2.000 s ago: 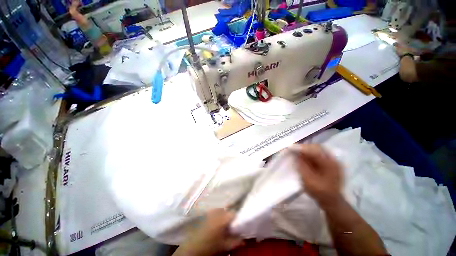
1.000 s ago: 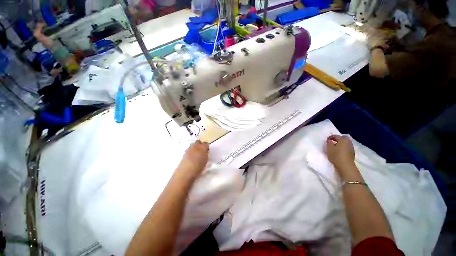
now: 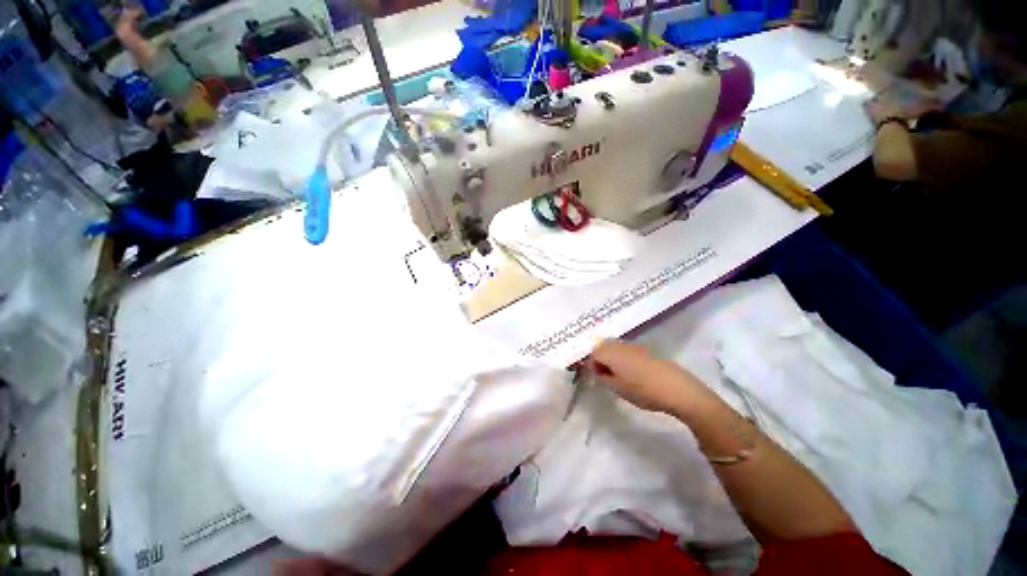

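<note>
A large white garment point(image 3: 338, 439) spreads over the table and its front edge, with a narrow folded seam strip on top. My right hand point(image 3: 619, 371) is at the table's front edge, fingers closed at the garment's right corner. A small dark thing shows at the fingertips, too blurred to name. Of my left arm or hand only a blurred patch of skin point(image 3: 306, 566) shows at the bottom edge, below the garment. Its fingers are hidden or cut off. More white cloth point(image 3: 867, 416) lies over my lap at the right.
The sewing machine point(image 3: 597, 146) stands behind the garment. Scissors point(image 3: 572, 210) with green and red handles rest on white cut pieces point(image 3: 574, 253) under its arm. A light-blue tube point(image 3: 318, 205) is left, a yellow-orange flat piece point(image 3: 777, 178) right. Another person's arm point(image 3: 898, 146) is far right.
My right hand has moved left from the lap cloth to the garment's corner. My left hand has left the area near the needle plate and dropped to the bottom edge.
</note>
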